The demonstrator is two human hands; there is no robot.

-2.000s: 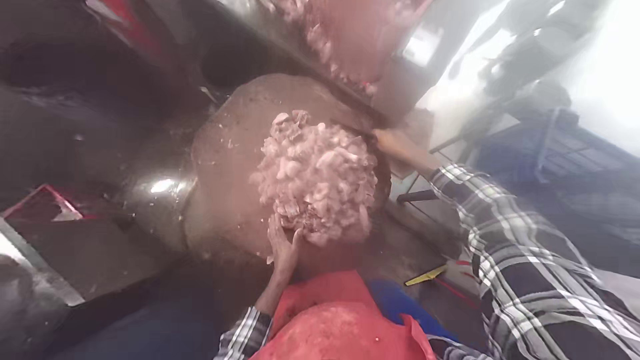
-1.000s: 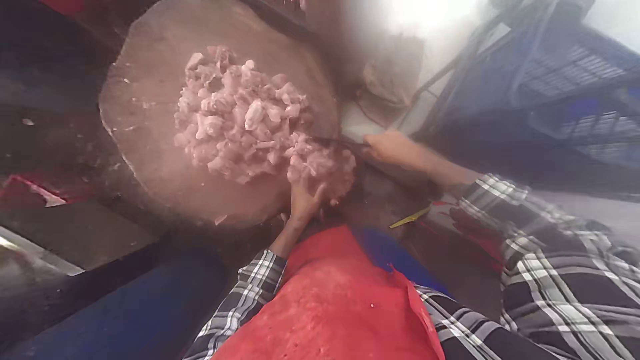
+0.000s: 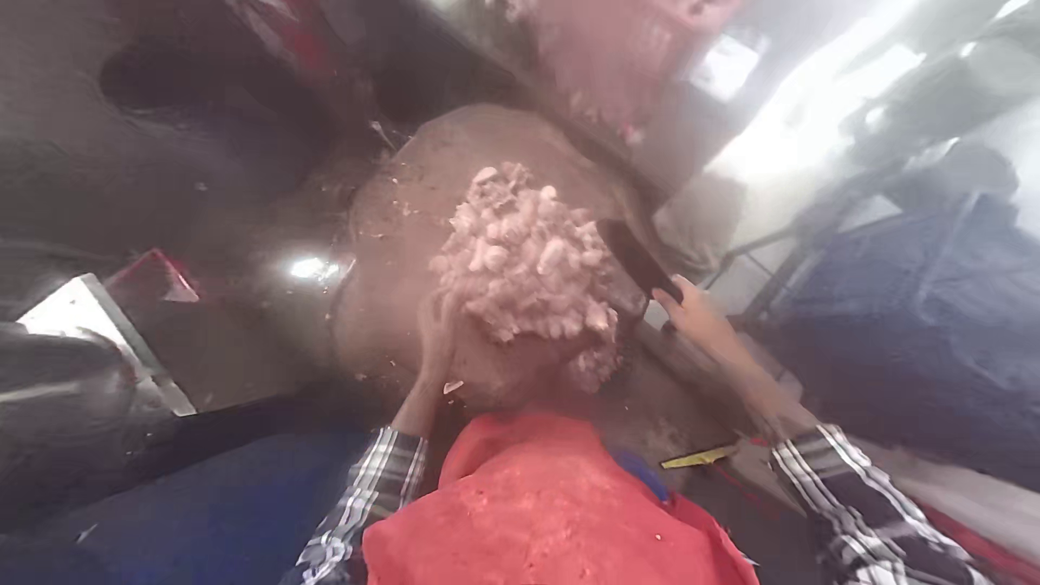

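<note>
A heap of chopped raw meat pieces (image 3: 528,260) lies on a round chopping block (image 3: 479,134), with some pieces near the block's lower right edge. My right hand (image 3: 686,313) grips the handle end of a cleaver (image 3: 638,256), whose dark, wide blade stands against the right side of the heap. At the heap's lower left, my left hand (image 3: 441,313) touches the meat with its palm side; its fingers are blurred, and whether they hold a piece cannot be told.
Blue plastic crates (image 3: 902,301) stand at the right. Beyond the block is a blurred pink container (image 3: 626,49) with meat. A yellow object (image 3: 699,457) lies low on the right, near the red apron (image 3: 552,504). A pale-edged box (image 3: 130,341) is at the left.
My left hand has moved from the heap's lower right part to its lower left side. The cleaver's blade now shows broad beside the heap. The view has shifted strongly.
</note>
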